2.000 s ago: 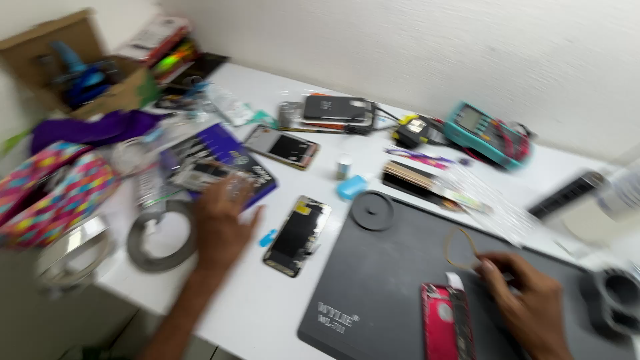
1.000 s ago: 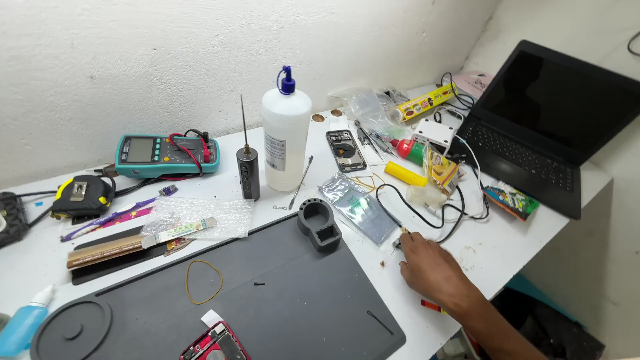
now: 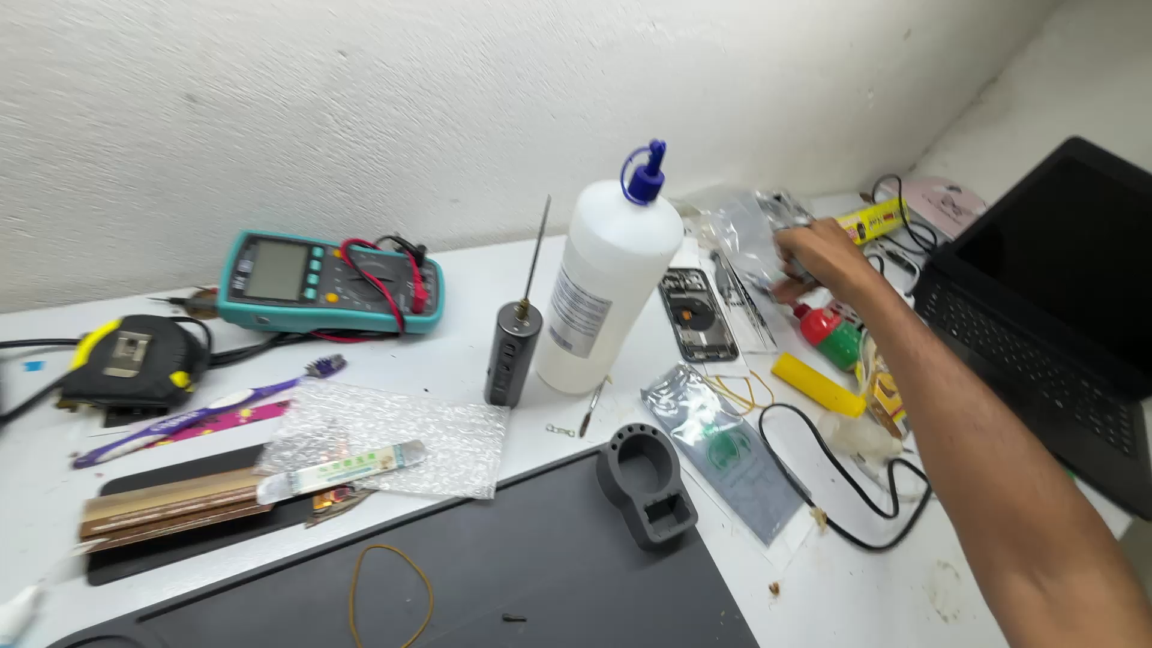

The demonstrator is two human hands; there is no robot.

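My right hand (image 3: 814,261) reaches in from the right to the back of the desk, its fingers bent down at a clear plastic bag (image 3: 742,234). Whether the fingers hold anything cannot be made out. Just below the hand lies a red and green bottle (image 3: 828,335). To its left are several thin metal tools (image 3: 742,301) and an opened phone housing (image 3: 697,315). A white plastic bottle with a blue spout cap (image 3: 612,279) stands further left, beside a dark upright handheld tool with a thin metal tip (image 3: 514,355). My left hand is out of the picture.
At the right sits an open black laptop (image 3: 1035,333). A black cable (image 3: 841,517) loops near a silver antistatic bag (image 3: 729,450). A grey work mat (image 3: 540,558) with a round-cupped holder (image 3: 643,486) fills the front. Left are a teal multimeter (image 3: 328,283), a tape measure (image 3: 135,360) and a toothbrush (image 3: 211,409).
My right hand has moved from beside the black cable near the desk's front right to the plastic bag at the back. My left hand, seen two seconds ago, has left the view, which has swung right.
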